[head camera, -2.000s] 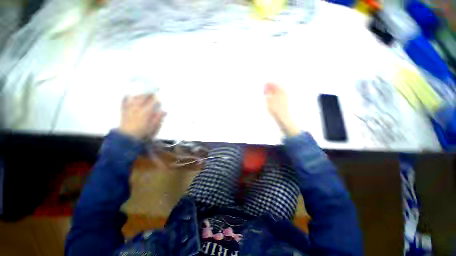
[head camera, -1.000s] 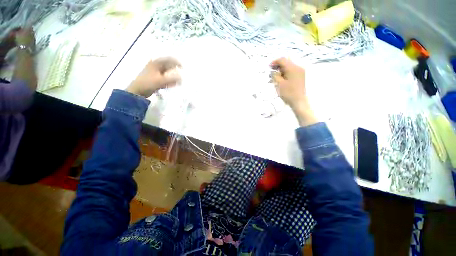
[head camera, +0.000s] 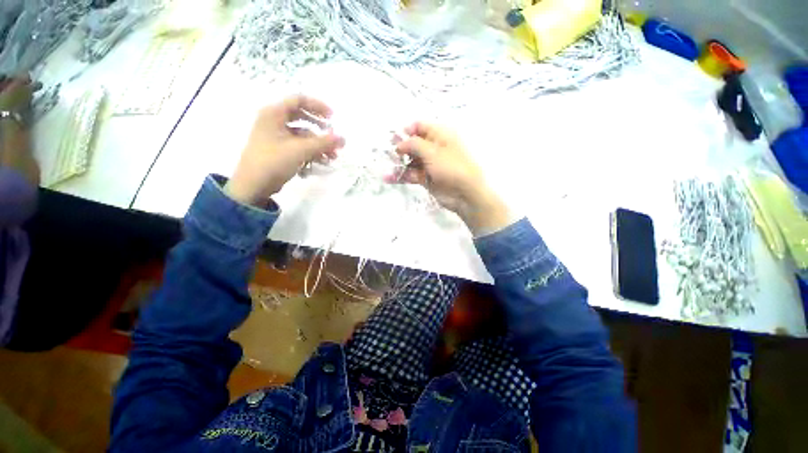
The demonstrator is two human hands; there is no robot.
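My left hand (head camera: pixel 288 146) is at the left of the bright table middle, fingers curled and pinched on thin white cable. My right hand (head camera: pixel 434 168) faces it a short gap away, its fingertips closed on part of the white cable. The white cable (head camera: pixel 363 168) spans between the hands, washed out against the table. Loose white strands (head camera: pixel 341 279) hang over the front edge above my lap. The exact cable ends at the fingertips cannot be made out.
A black phone (head camera: pixel 635 257) lies right, beside a pile of short grey-white leads (head camera: pixel 713 239) and yellow strips (head camera: pixel 780 217). Grey-white cable bundles (head camera: pixel 354 40) and a yellow packet (head camera: pixel 560 26) lie at the far side. Another person's arm (head camera: pixel 16 150) is at the left edge.
My right hand has moved left, close to my left hand, and now holds cable opposite it. The view has shifted slightly since one second ago; the earliest frame is blurred.
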